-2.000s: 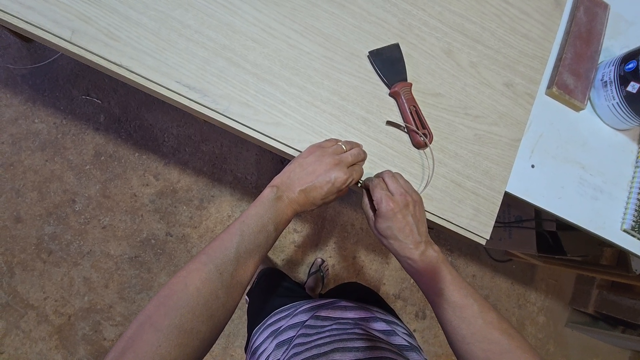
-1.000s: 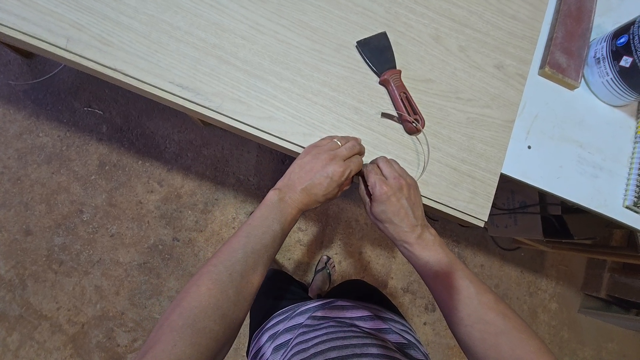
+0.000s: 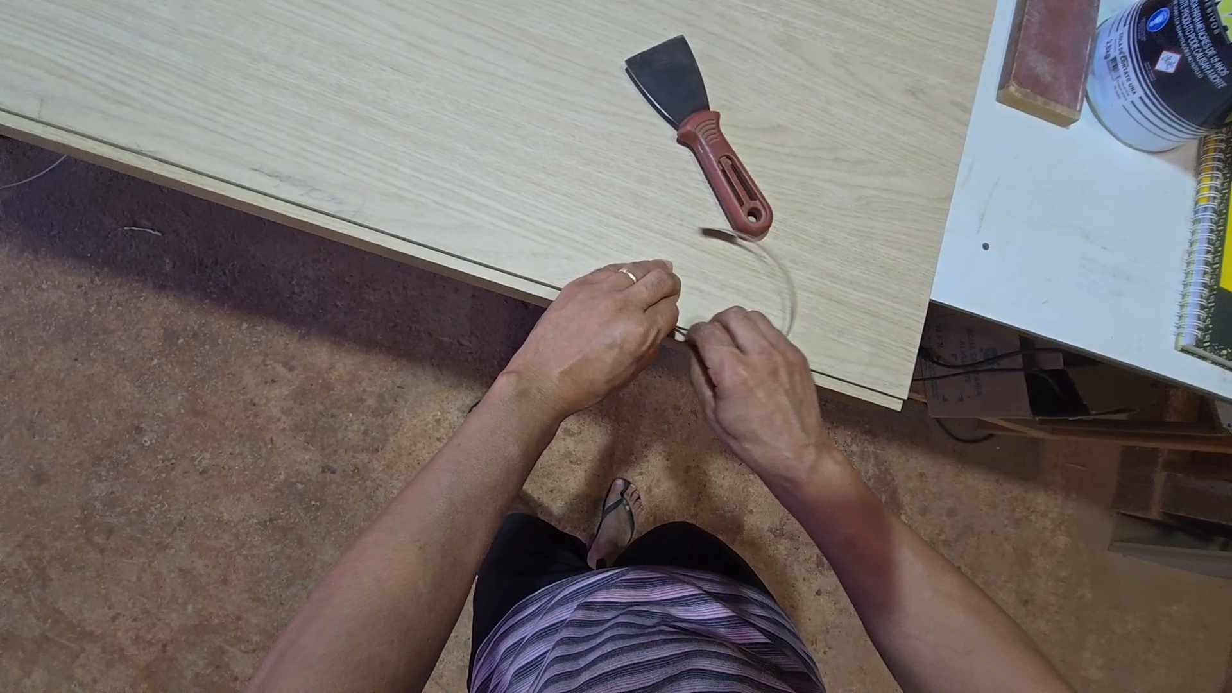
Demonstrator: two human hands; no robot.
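Note:
Both my hands are at the front edge of a wood-grain panel. My left hand lies over the edge with its fingers curled, and what its fingertips hold is hidden. My right hand, just to the right, pinches a thin pale strip that curves up over the panel and ends in a darker twisted tip beside a putty knife. A small gap parts the hands, with the panel's edge showing between them. The putty knife, with its dark blade and red plastic handle, lies on the panel beyond my hands.
On a white surface at the right stand a reddish block, a can with a printed label and a spiral notebook. Cardboard and dark cables are below it. A thin strip piece lies on the floor.
My hands have moved slightly apart along the panel's edge. The strip's free end has shifted off the putty knife's handle to just below it.

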